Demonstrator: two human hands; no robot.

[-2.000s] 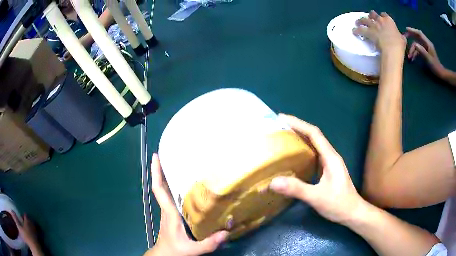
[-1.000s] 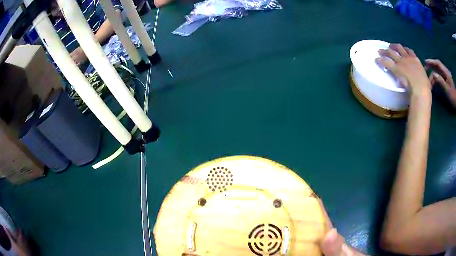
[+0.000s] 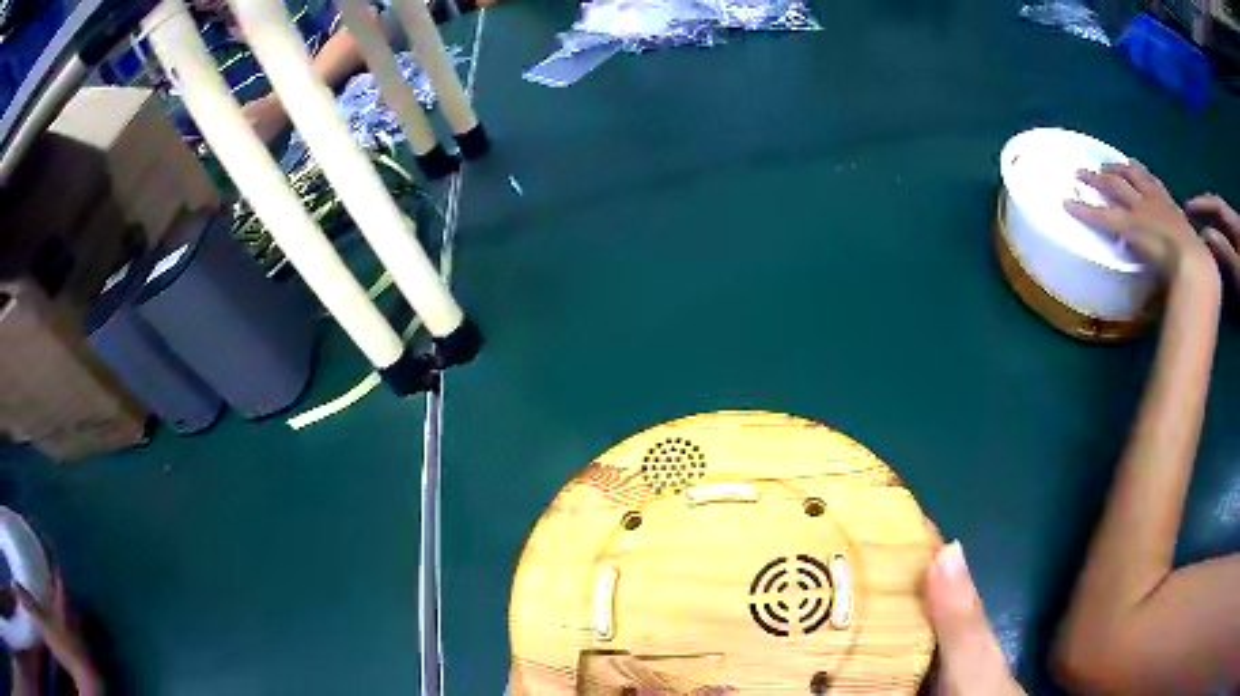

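Note:
A round wood-grain base (image 3: 721, 558) faces me at the bottom centre, its lower edge cut off by the picture. Its underside shows a cluster of small holes, a slotted circular vent, dark screw holes, short pale strips and part of a recess. My right hand (image 3: 968, 625) holds its right edge; only the thumb and part of the hand show. My left hand is not in view. The unit's white body is hidden behind the base.
At the right, another person's hand rests on a white drum with a wood-look band (image 3: 1081, 238). Cream tubes (image 3: 340, 177), grey cylinders (image 3: 231, 320) and cardboard boxes (image 3: 61, 367) stand left. Clear plastic (image 3: 653, 21) lies at the back. Another person's hands hold a white unit (image 3: 21, 558) lower left.
The unit has tipped from showing its white side to showing its underside squarely, lower in view. My left hand has gone out of view. The surroundings have shifted in the picture.

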